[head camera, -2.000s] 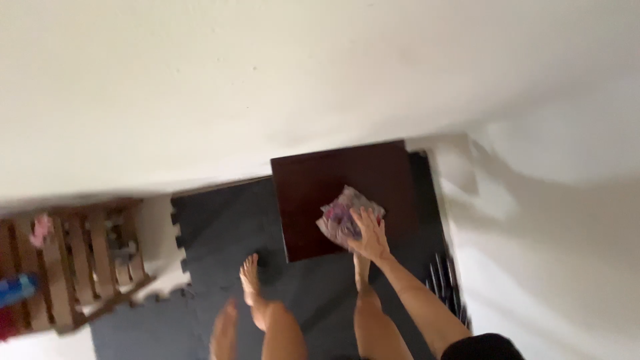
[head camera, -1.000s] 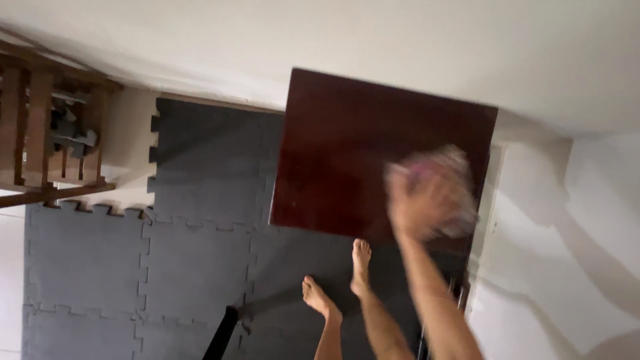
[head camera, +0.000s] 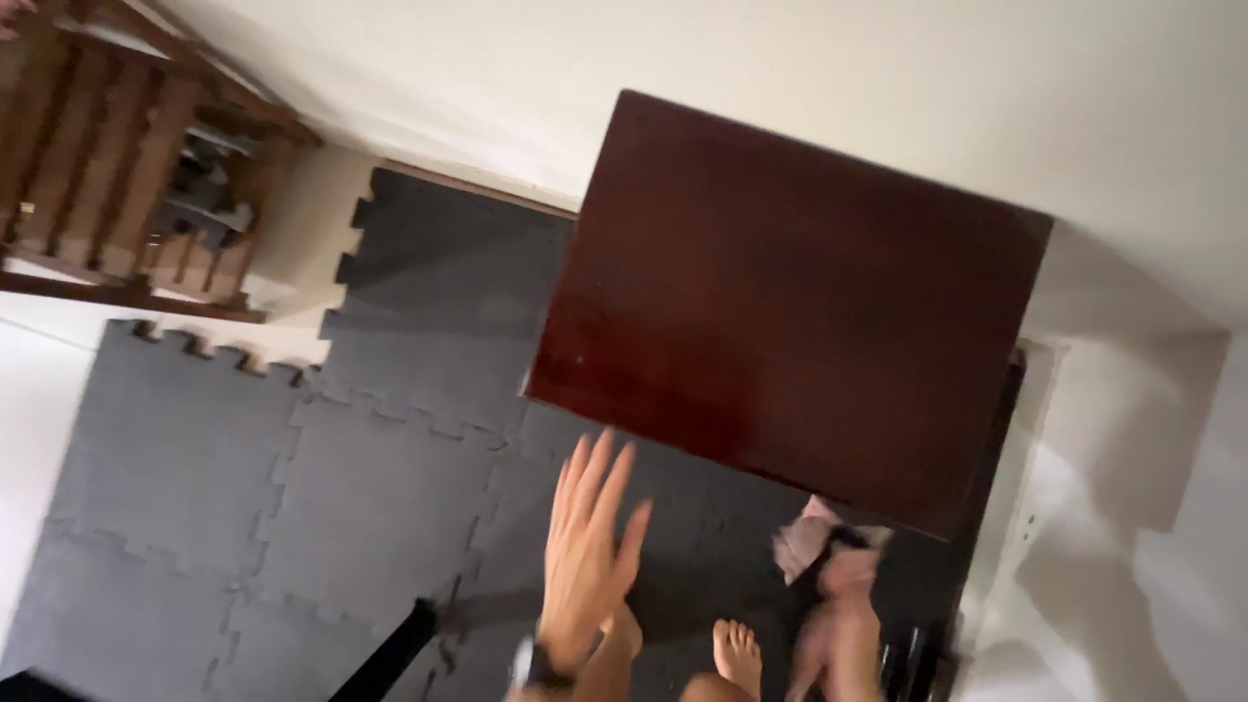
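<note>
A dark reddish-brown wooden tabletop [head camera: 799,312] stands against the wall. Below its front edge on the right, my right hand [head camera: 843,614] is blurred and holds a crumpled pinkish-grey cloth [head camera: 814,541], which hangs close to the edge. My left hand [head camera: 590,546], with a watch [head camera: 534,665] at the wrist, is empty with its fingers extended, near the front left part of the table. Whether its fingertips touch the table edge cannot be told.
Grey interlocking foam mats [head camera: 380,487] cover the floor around my bare feet. At the upper left stands a slatted wooden rack [head camera: 97,166] with items on it. A black bar [head camera: 385,653] rises at the bottom. Walls border the table behind and at right.
The cloth in my right hand has moved off the tabletop to below its front edge. My left hand, not seen one second ago, has come into view near the table's front left.
</note>
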